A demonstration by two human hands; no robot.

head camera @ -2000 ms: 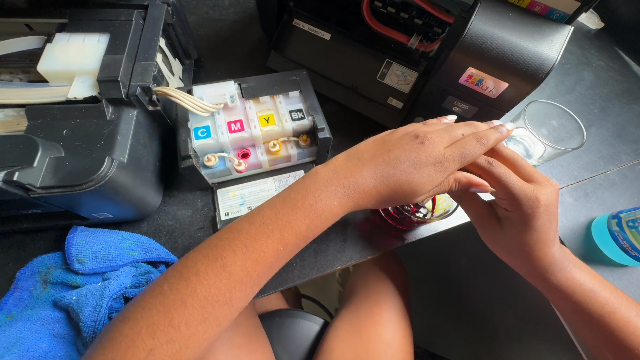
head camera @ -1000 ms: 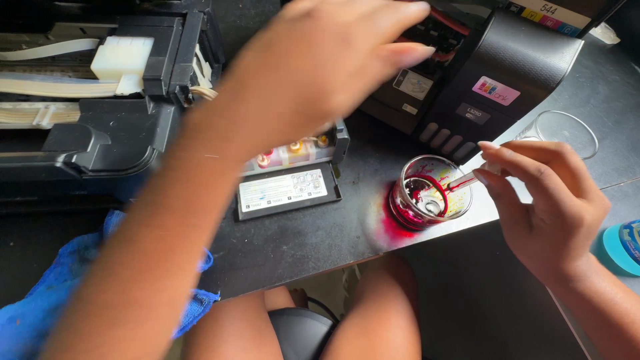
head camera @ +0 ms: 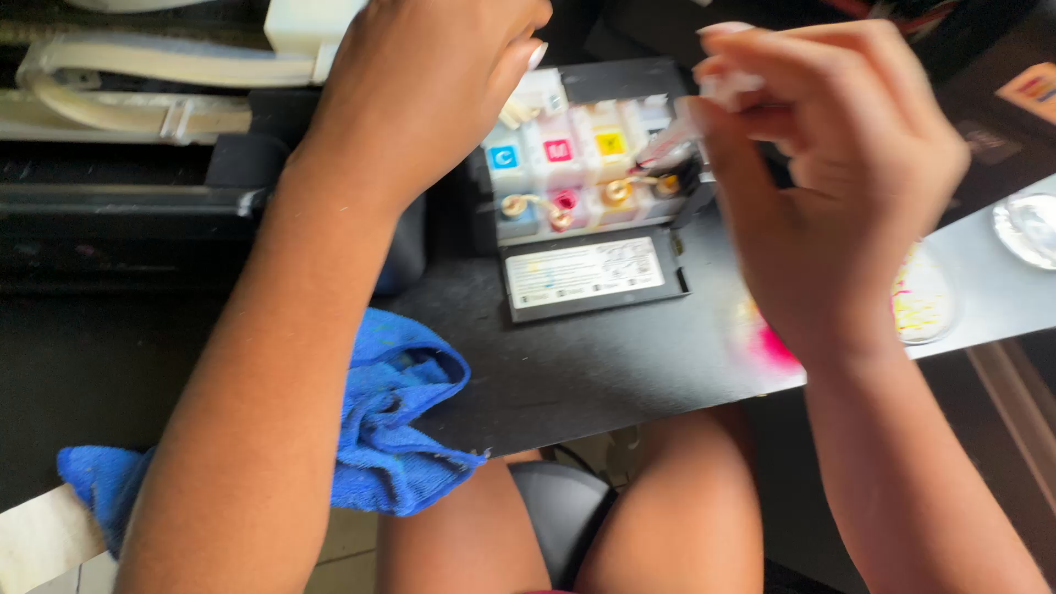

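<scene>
My right hand (head camera: pixel 825 140) holds a small clear syringe (head camera: pixel 668 142) with red liquid at its tip, pointing down-left over the right part of the printer's ink tank unit (head camera: pixel 577 157). The tanks bear cyan, magenta and yellow marks; the magenta tank's port (head camera: pixel 564 200) is uncapped, and its cap (head camera: pixel 561 219) lies beside it. My left hand (head camera: pixel 437 82) is at the upper left of the tanks, its fingertips partly cut off by the top edge; whether it holds anything is hidden. A glass cup (head camera: pixel 924 297) with ink stains stands partly behind my right wrist.
The opened printer body (head camera: pixel 124 206) fills the left. A blue cloth (head camera: pixel 396 412) hangs over the table's front edge. The tank unit's labelled cover (head camera: pixel 590 272) lies flat before it. Magenta ink stains (head camera: pixel 775 346) mark the table; another clear glass (head camera: pixel 1031 227) is at the right.
My right hand has moved the syringe from the ink-stained cup to above the tanks. My left hand, over the right hand at first, has gone left to the tank unit. The view has shifted.
</scene>
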